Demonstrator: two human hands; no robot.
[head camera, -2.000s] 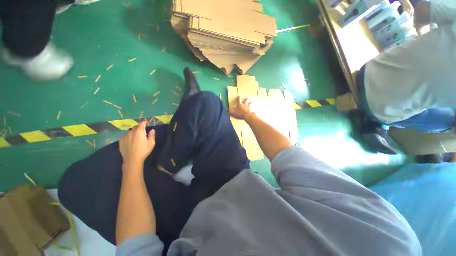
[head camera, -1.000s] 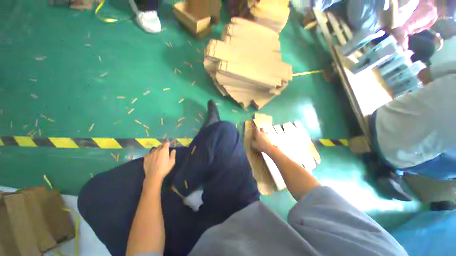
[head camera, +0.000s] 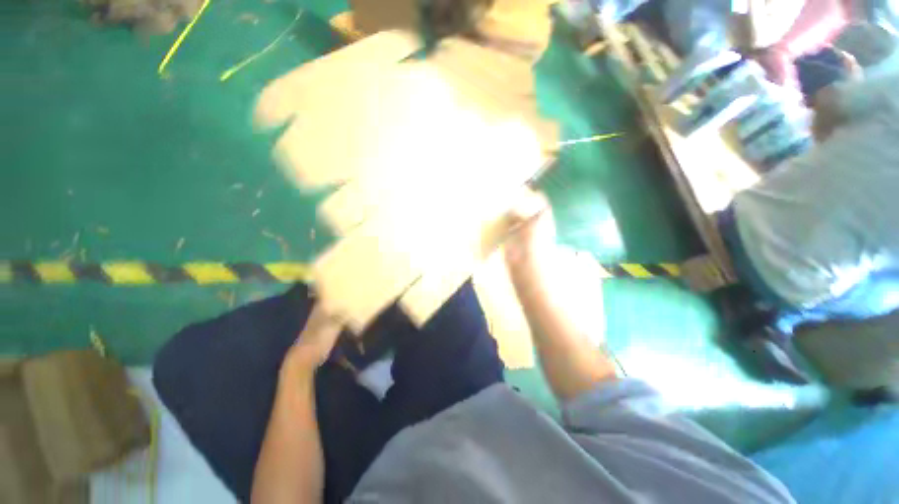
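Note:
A flat brown box blank (head camera: 325, 212) is raised over my knees, tilted, its middle washed out by glare. My right hand (head camera: 527, 228) grips its right edge. My left hand (head camera: 317, 333) is at its lower left corner; its fingers are partly hidden by the board, so its grip is unclear. Another blank (head camera: 572, 305) lies on the green floor beside my right knee, partly behind my right forearm. The stack of blanks (head camera: 498, 74) beyond is mostly covered by the raised blank.
Folded cardboard (head camera: 84, 409) lies on the white sheet at lower left. A wooden pallet (head camera: 705, 162) with pale blue-grey items stands at right, beside a seated person (head camera: 818, 207). Striped tape (head camera: 158, 273) crosses the floor. Blue sheeting (head camera: 838, 458) lies at lower right.
My right hand has moved up and forward from the floor beside my knee, and a blank is now raised over my lap. My left hand has turned at the blank's corner.

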